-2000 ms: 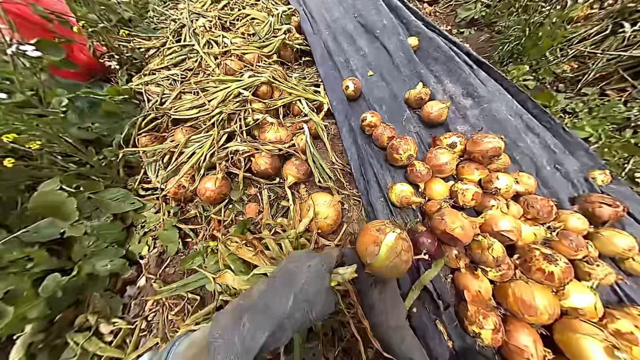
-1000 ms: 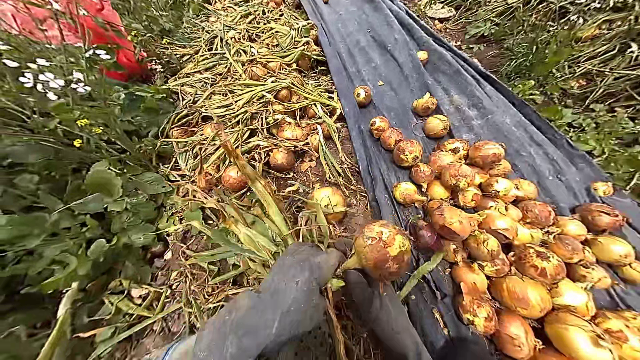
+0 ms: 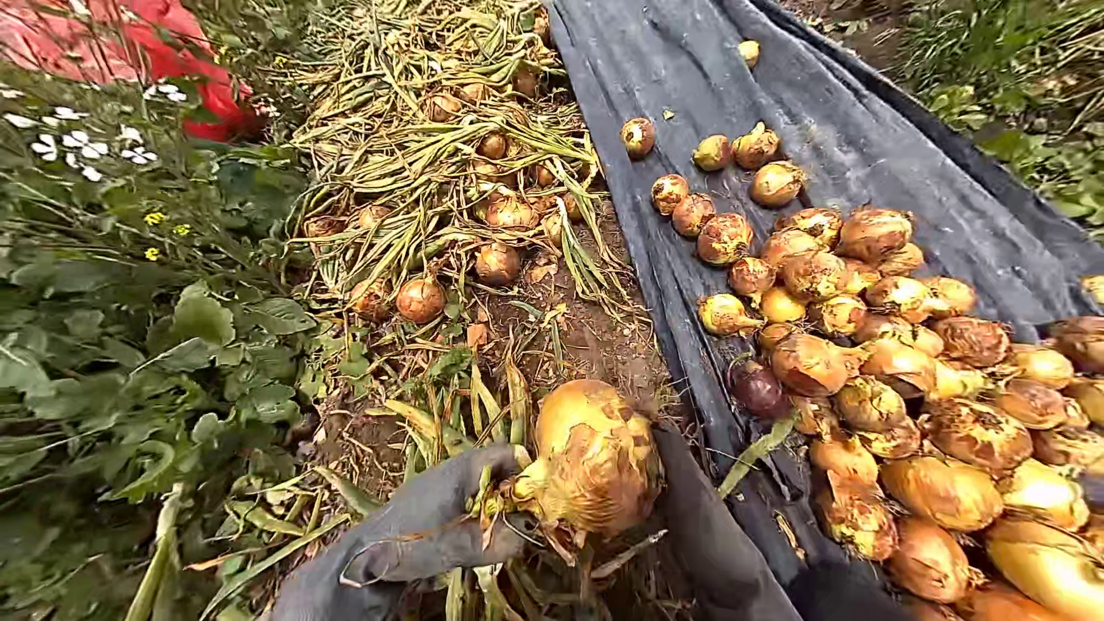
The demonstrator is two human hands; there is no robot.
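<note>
My left hand [image 3: 414,526], in a grey glove, pinches the neck of a large yellow onion [image 3: 595,457] between thumb and fingers at the lower centre. Against the onion's right side lies my gloved right hand [image 3: 711,535]; its fingertips are partly hidden behind the bulb, and the lower part of the hand is cut off by the frame. Dry leaf scraps and roots hang under the onion. To the right, many topped onions [image 3: 897,362] lie piled on a dark fabric sheet [image 3: 862,147], with one red onion [image 3: 759,388] at the pile's left edge.
Onions with long withered tops [image 3: 440,172] lie in a row on the soil up ahead. Leafy green plants [image 3: 198,345] and white flowers [image 3: 86,151] line the left side, with red mesh-like material [image 3: 216,95] beyond them. Grass and weeds [image 3: 1009,78] border the sheet's right edge.
The long withered leaves at my left hand one second ago are no longer attached to the held onion. The onion has turned, its neck now pointing left and down into my left hand.
</note>
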